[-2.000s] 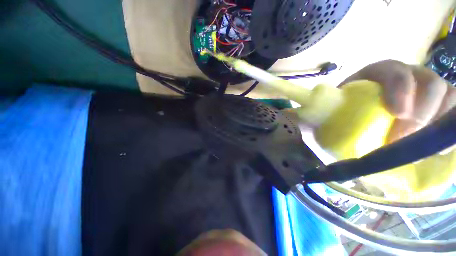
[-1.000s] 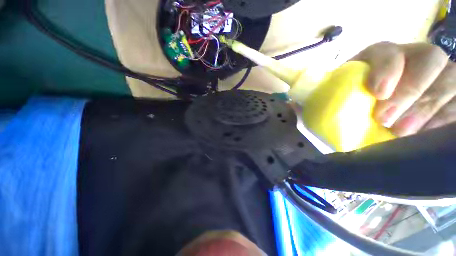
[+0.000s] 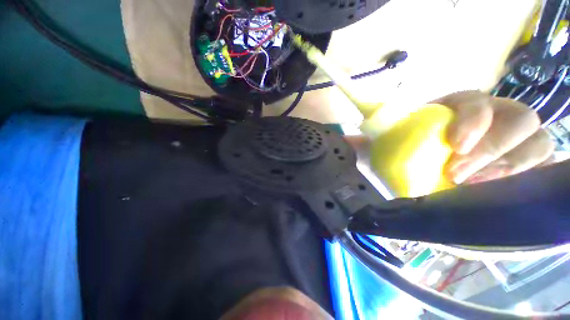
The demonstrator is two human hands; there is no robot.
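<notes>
My right hand (image 3: pixel 494 134) is closed around the yellow glue bottle (image 3: pixel 412 150). Its long pale nozzle points up and left, with the tip over the right part of an open black earcup housing (image 3: pixel 284 87). Inside the cup are red and white wires (image 3: pixel 253 59), a green circuit board (image 3: pixel 214 61) and a whitish part. A perforated black baffle (image 3: pixel 331 14) covers the cup's upper right, cut off by the top edge. The headset's other round cup (image 3: pixel 287 147) rests against my dark-clothed front. My left hand is not in view.
A brown cardboard sheet (image 3: pixel 165 56) lies on the green bench top (image 3: pixel 75 69). Black cables (image 3: pixel 81 59) cross at left; a thin black stick (image 3: pixel 369 72) points right. The black strap (image 3: pixel 462 212) and grey rod (image 3: pixel 400 284) extend right. More headset parts (image 3: pixel 537 62) lie upper right.
The nozzle tip has moved from the circuit board, across the wires, to the cup's right side. The open cup has shifted left and up in view. The right hand still holds the bottle.
</notes>
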